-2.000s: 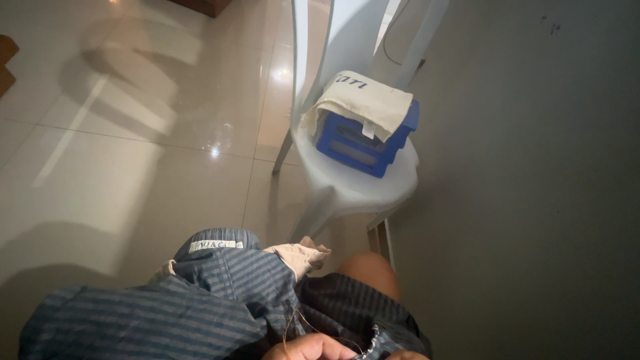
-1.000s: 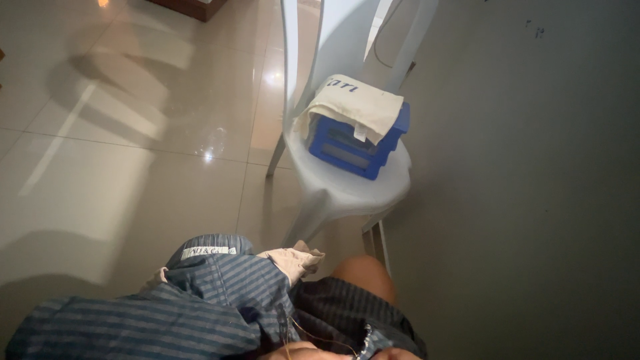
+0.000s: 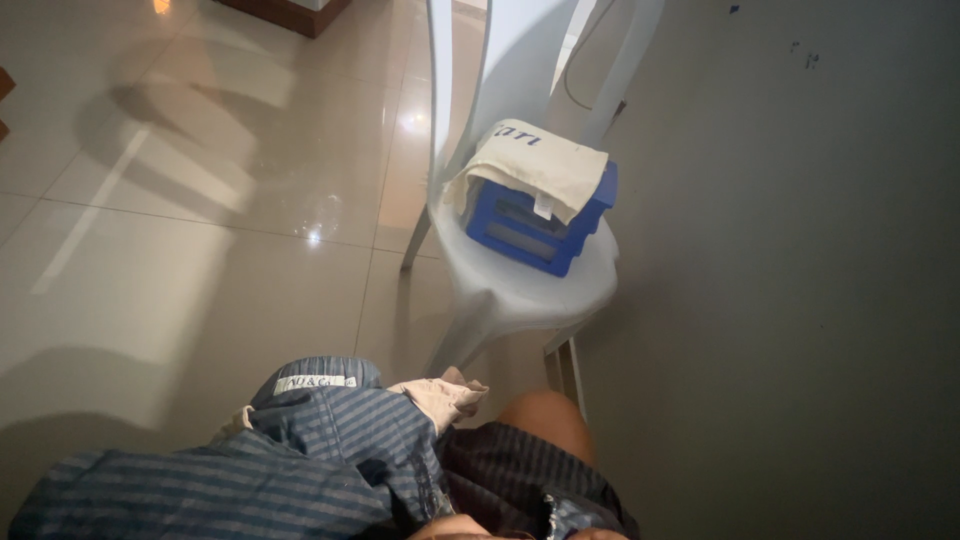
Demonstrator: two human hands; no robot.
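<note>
Striped blue-grey shorts (image 3: pixel 225 487) lie across my lap, with a sewn label at the waistband and a pale pocket lining (image 3: pixel 442 397) sticking out. At the bottom edge my left hand (image 3: pixel 450 529) shows only in part, against the striped cloth. Just a sliver of my right hand (image 3: pixel 598 535) is visible, beside a frayed cloth edge (image 3: pixel 553 514). The fingertips of both hands are cut off by the frame, so their hold on the cloth is hidden. My bare knee (image 3: pixel 547 424) shows beyond the dark striped cloth.
A white plastic chair (image 3: pixel 525 300) stands ahead, bearing a blue plastic drawer box (image 3: pixel 521 251) draped with a cream cloth (image 3: pixel 547 165) with lettering. A grey wall (image 3: pixel 787 300) runs along the right. Glossy tiles (image 3: pixel 285 300) cover the floor at left. A brown-edged base (image 3: pixel 300 16) stands at the top.
My left hand has moved down, largely out of the frame; two seconds ago its fingers showed at the cloth by a thin thread.
</note>
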